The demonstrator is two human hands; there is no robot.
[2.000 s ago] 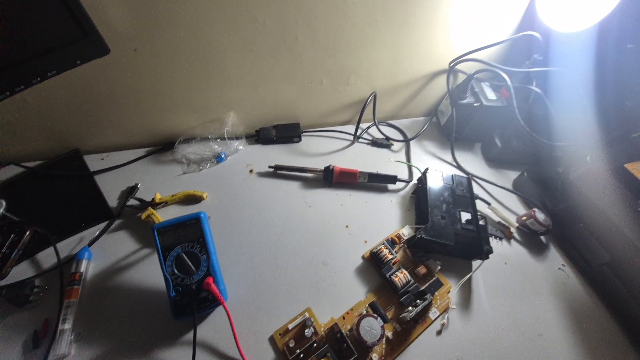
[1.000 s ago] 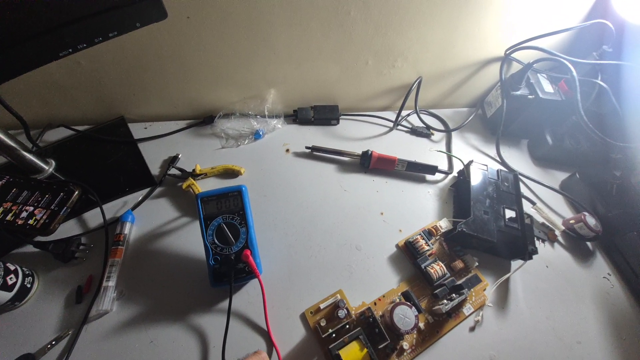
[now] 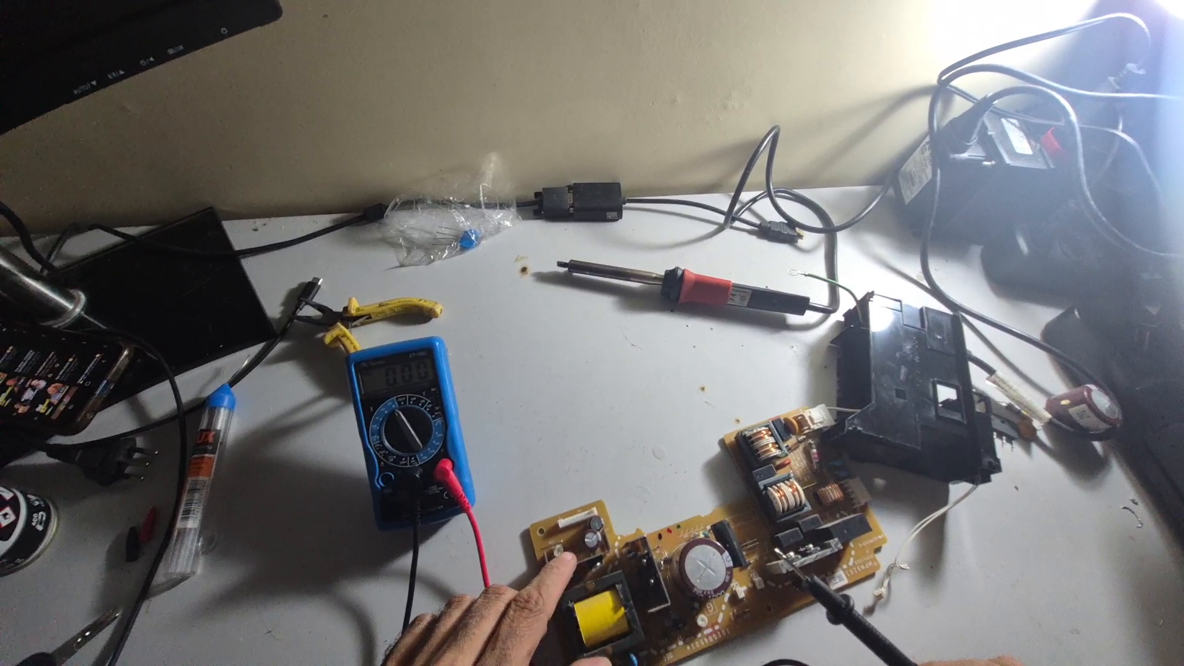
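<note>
From the bottom edge my left hand [image 3: 504, 624] reaches onto the left end of a brown circuit board [image 3: 749, 610]. Its index fingertip touches the board near small capacitors, above the yellow transformer [image 3: 601, 618]; what its curled fingers hold is hidden. Only a sliver of my right hand [image 3: 976, 661] shows at the bottom edge, at the back end of a black test probe [image 3: 856, 624]. The probe tilts, its tip at a metal heatsink [image 3: 807, 558] on the board. A blue multimeter [image 3: 412, 435] lies left of the board, red and black leads plugged in, its display lit with digits.
A soldering iron [image 3: 689, 287] lies behind the board, its cord running right. A black plastic housing [image 3: 906, 393] adjoins the board's right end. Yellow-handled pliers [image 3: 393, 310], a solder tube [image 3: 199, 490], a plastic bag [image 3: 444, 227], a phone [image 3: 55, 379] and a round tin [image 3: 23, 529] lie leftward.
My left hand has come in over the board's left end; one second ago only a fingertip showed at the bottom edge. The black probe and my right hand have come into view. The view has shifted.
</note>
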